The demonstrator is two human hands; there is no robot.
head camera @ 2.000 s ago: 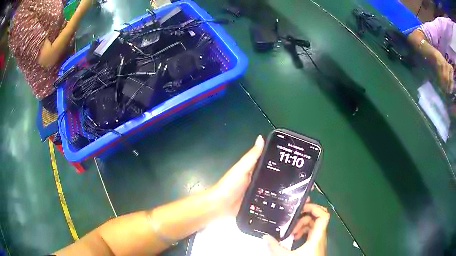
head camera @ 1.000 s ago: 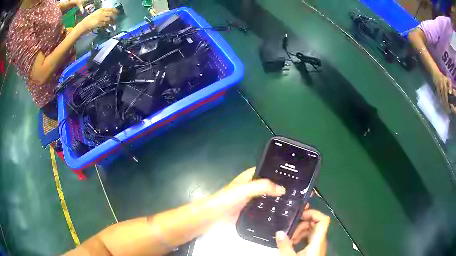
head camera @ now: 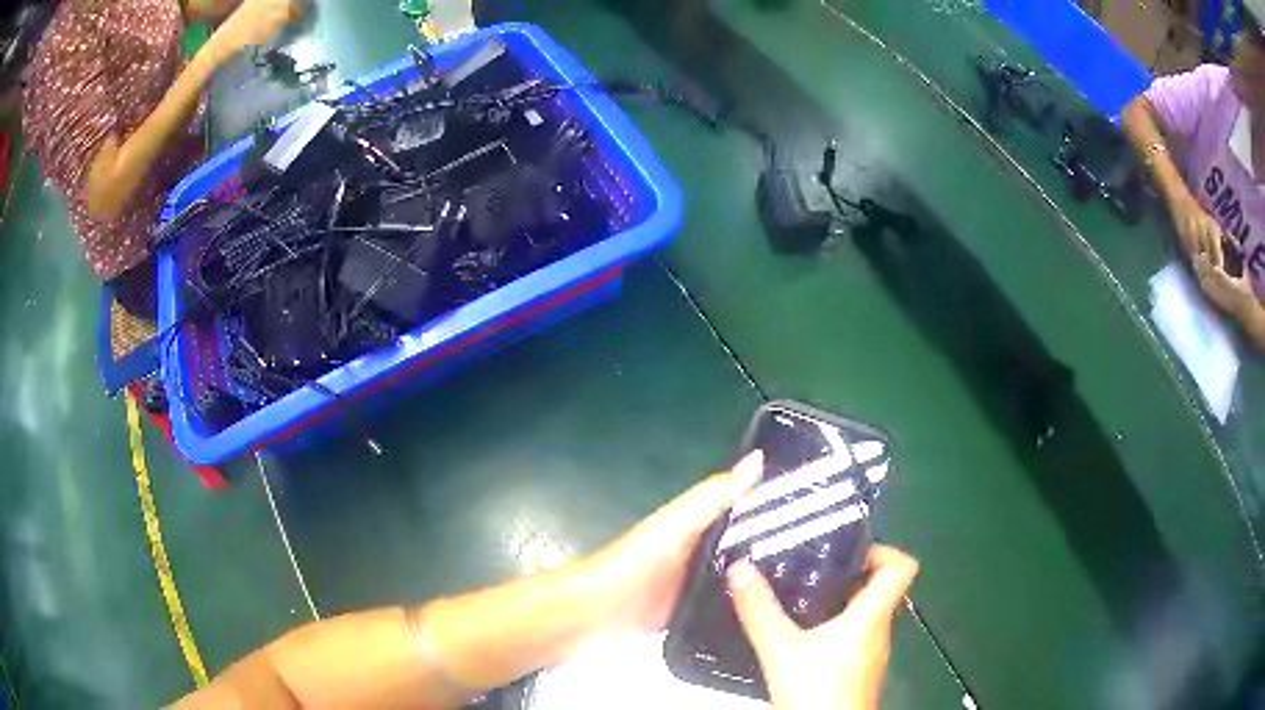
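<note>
A black-cased smartphone [head camera: 819,562] is held upright over the bench edge, tilted a little to the right. Its dark screen shows a number keypad and bright white streaks of reflected light. My left hand [head camera: 680,534] grips its left side, with the thumb along the upper left edge. My right hand [head camera: 825,631] is at its lower right, with the thumb on the lower left part of the screen and the fingers at the right edge. A glaring white sheet [head camera: 597,680] lies under the hands and is partly hidden.
A blue basket [head camera: 663,208] heaped with black adapters [head camera: 382,264] stands at left. A loose adapter [head camera: 794,208] with cord lies on the green belt [head camera: 971,278]. Co-workers sit at upper left [head camera: 104,125] and right [head camera: 1207,180]; a pale sheet [head camera: 1193,340] lies by the right one.
The lock screen with the clock gave way to a keypad. My left thumb has moved off the keys and my right thumb is now on the screen. The adapter on the belt has shifted towards me.
</note>
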